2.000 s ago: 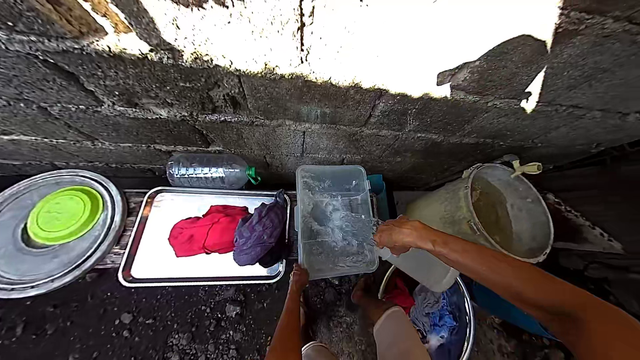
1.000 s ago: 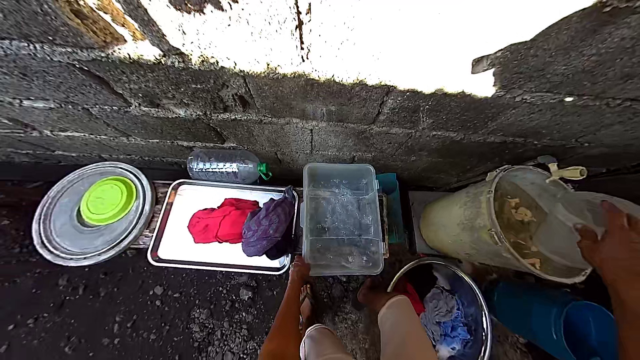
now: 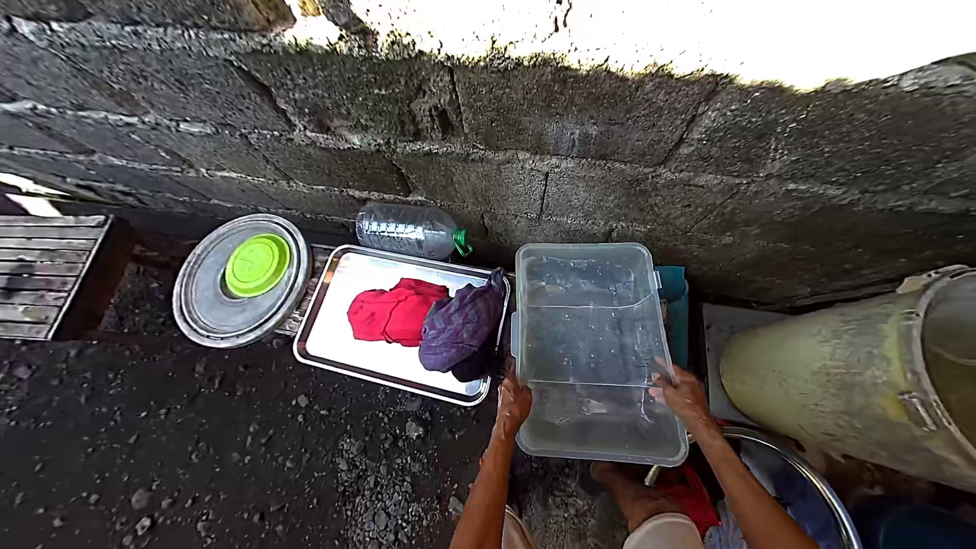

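Observation:
A clear plastic storage box (image 3: 595, 343), wet inside, is in front of me. My left hand (image 3: 515, 400) grips its left rim near the lower corner. My right hand (image 3: 682, 393) is closed on its right rim, fingertips seen through or over the clear wall. To the left, a red cloth (image 3: 400, 311) and a purple cloth (image 3: 461, 324) lie on a metal tray (image 3: 320, 347). Below my right hand, a metal basin (image 3: 820, 476) holds red and bluish cloths, partly hidden by my arm.
A large yellowish bucket (image 3: 831, 374) of water stands tilted in view at right. A plastic bottle (image 3: 408, 230) lies by the block wall (image 3: 579, 183). A green bowl (image 3: 258, 264) rests on a round metal lid (image 3: 202, 297). Wooden slats (image 3: 46, 274) are far left.
My right hand has come back from the bucket at the right to the box's right rim. A second ago it held a clear container over the bucket; that container no longer shows there.

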